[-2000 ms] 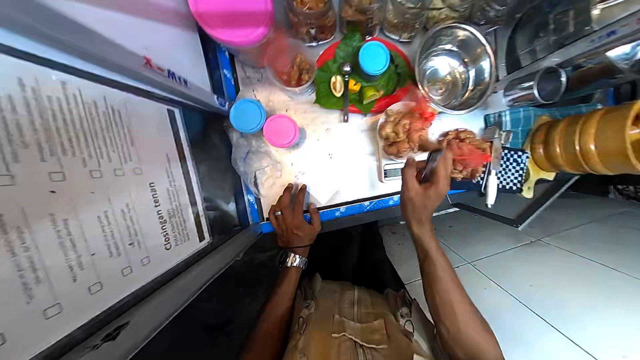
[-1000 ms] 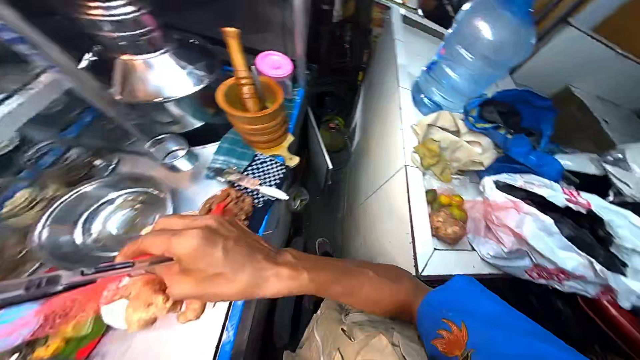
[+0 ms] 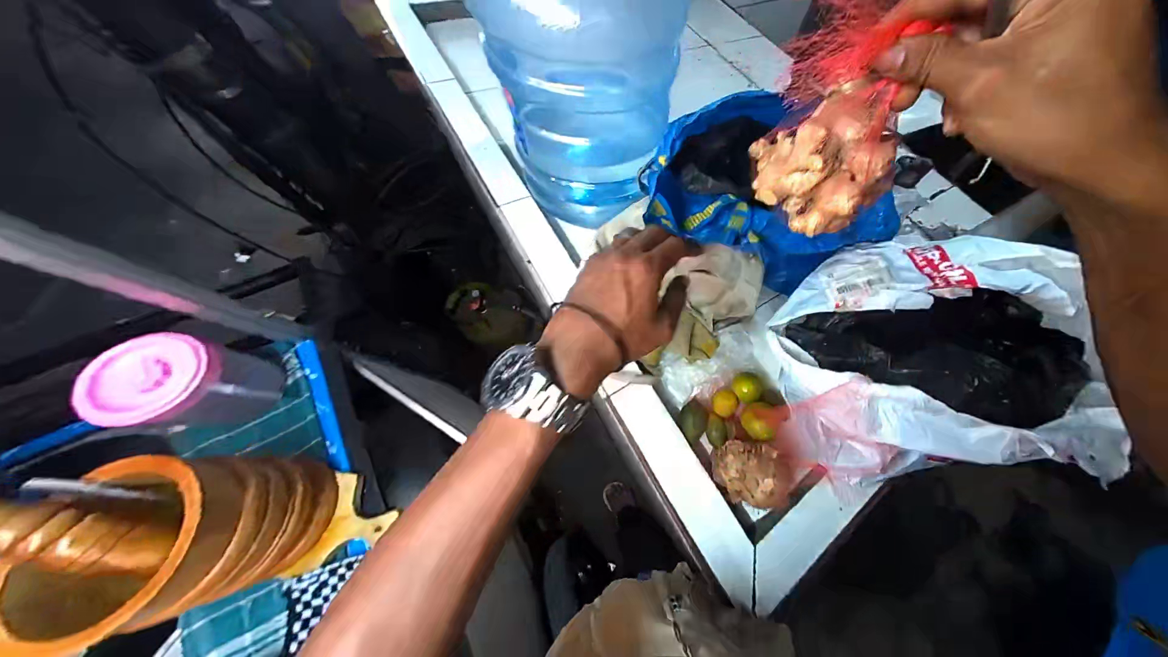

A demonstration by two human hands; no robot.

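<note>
My right hand point(image 3: 1031, 91), at the upper right, grips the gathered top of a red mesh net bag point(image 3: 844, 55). Ginger root point(image 3: 821, 173) hangs in the net, in front of a blue plastic bag point(image 3: 812, 255). My left hand point(image 3: 620, 297) reaches over a beige cloth point(image 3: 716, 287) on the white tiled ledge; its fingers are on or just above the cloth, and whether they grip it is not clear. A steel watch point(image 3: 529, 388) is on that wrist. Small green and yellow citrus fruits point(image 3: 748, 388) and a brown knobbly root point(image 3: 753, 473) lie on the ledge near my left hand.
A large blue water bottle point(image 3: 584, 100) stands on the tiled ledge point(image 3: 675, 484). A white plastic bag point(image 3: 931, 365) with black plastic inside lies at the right. At the lower left are a wooden mortar point(image 3: 246, 520) and a pink-lidded container point(image 3: 141, 379). A dark gap separates the two surfaces.
The view has swung far toward the tiled ledge. My right hand now holds the net of ginger up over the bags. My left hand, out of sight one second ago, is now at the beige cloth.
</note>
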